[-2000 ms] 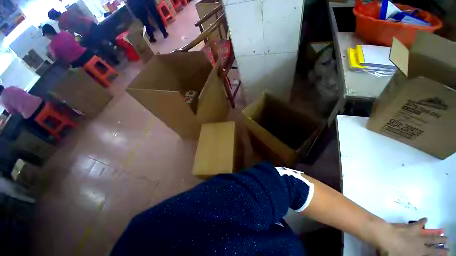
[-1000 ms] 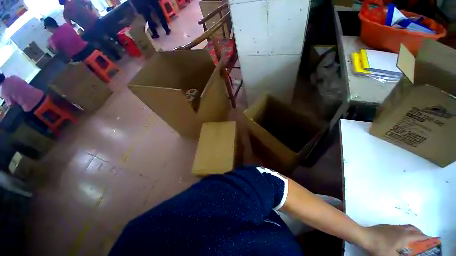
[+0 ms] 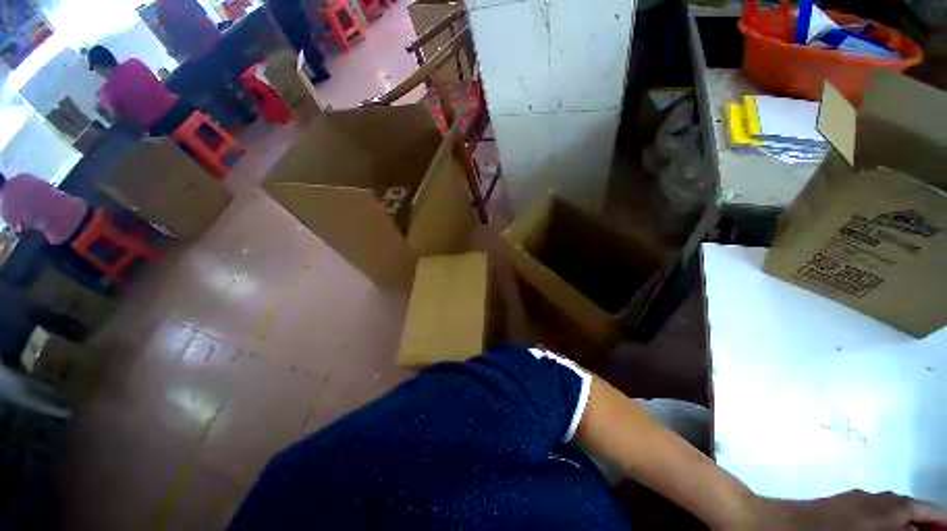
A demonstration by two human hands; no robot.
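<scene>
My left arm reaches from the lower middle to the bench at the lower right. My left hand is low over the white bench top, cut off by the bottom edge. A small pinkish-red patch shows at its fingertips by the right edge; I cannot tell what it is or whether the hand grips it. My right hand cannot be made out. A brown printed carton stands open at the back of the bench.
On the floor are a large open carton, a closed carton and another open carton by a white tiled pillar. A side shelf holds an orange basket and yellow-white papers. People in pink sit at far left.
The orange printed box seen in my left hand one second ago is no longer visible there. The hand lies lower, more cut off, and reaches further right.
</scene>
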